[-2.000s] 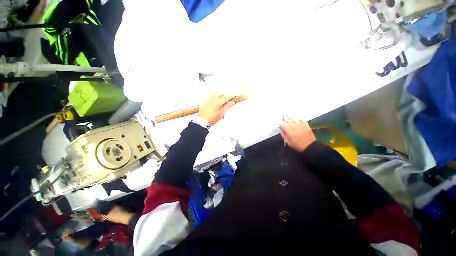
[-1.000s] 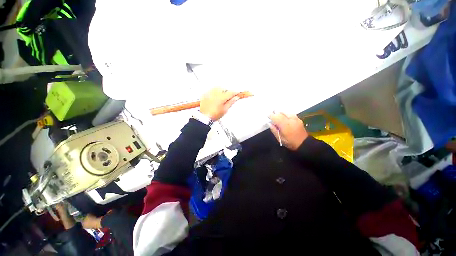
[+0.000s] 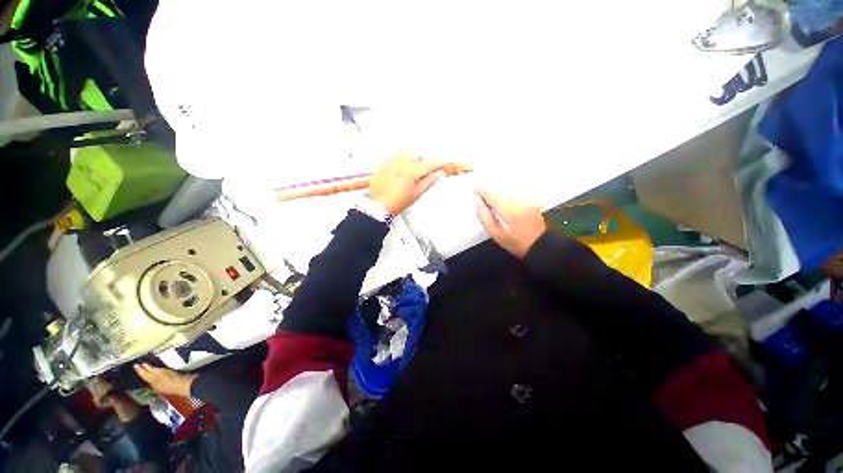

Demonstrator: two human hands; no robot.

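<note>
A narrow orange-brown wooden ruler lies flat on overexposed white fabric, whose edges hardly stand out from the white table. My left hand lies over the ruler's right part, fingers on it, and a short end shows beyond the fingertips. My right hand is at the table's front edge, right of the ruler's end, with finger and thumb closed on a tiny thin light item, too small to name.
A cream machine head is at left, with another person's hands below it. A blue scrap basket and a yellow plastic item are below the table edge. Dark-handled scissors lie at right; blue fabric hangs beyond.
My right hand has moved left and up, closer to the ruler's end. My left hand has stayed on the ruler. The view has shifted, and the left machine sits farther left in the picture.
</note>
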